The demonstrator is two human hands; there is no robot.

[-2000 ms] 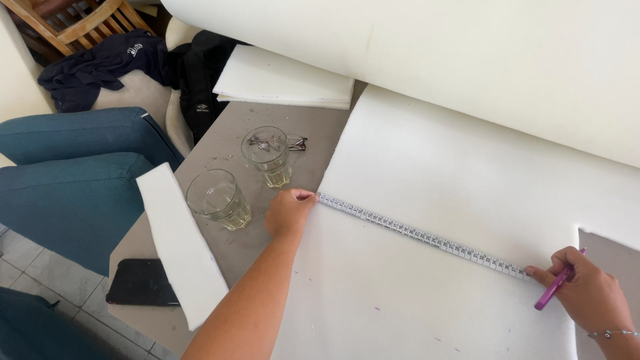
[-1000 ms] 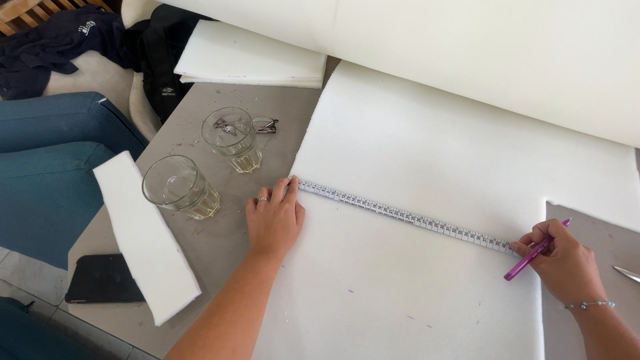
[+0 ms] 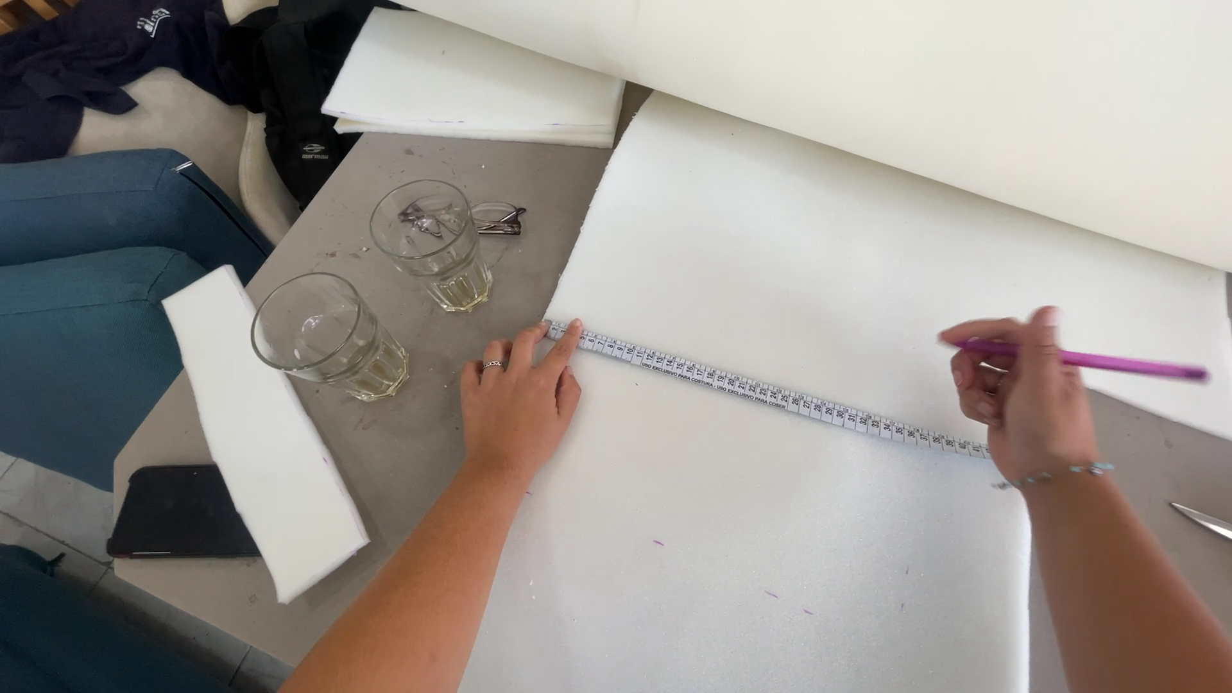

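A measuring tape [image 3: 760, 389] lies slantwise across a white foam sheet [image 3: 770, 539] that bears short purple marks. My left hand [image 3: 520, 395], with a ring on one finger, presses the tape's left end flat with spread fingertips at the sheet's left edge. Above the tape's right part is my right hand [image 3: 1025, 399], its fingers around a purple pen [image 3: 1136, 366] that points left. The right end of the tape is hidden behind this hand and wrist.
Two drinking glasses [image 3: 332, 337] and eyeglasses [image 3: 500, 218] stand left of the sheet. A foam strip [image 3: 265, 433] partly covers a black phone [image 3: 178, 510]. Folded foam [image 3: 481, 82] and a large foam roll [image 3: 866, 87] lie behind. A metal blade tip [image 3: 1203, 520] shows at right.
My right hand has let go of the tape's right end and lifted up and away from it, still with the pen. My left fingers have spread over the tape's left end.
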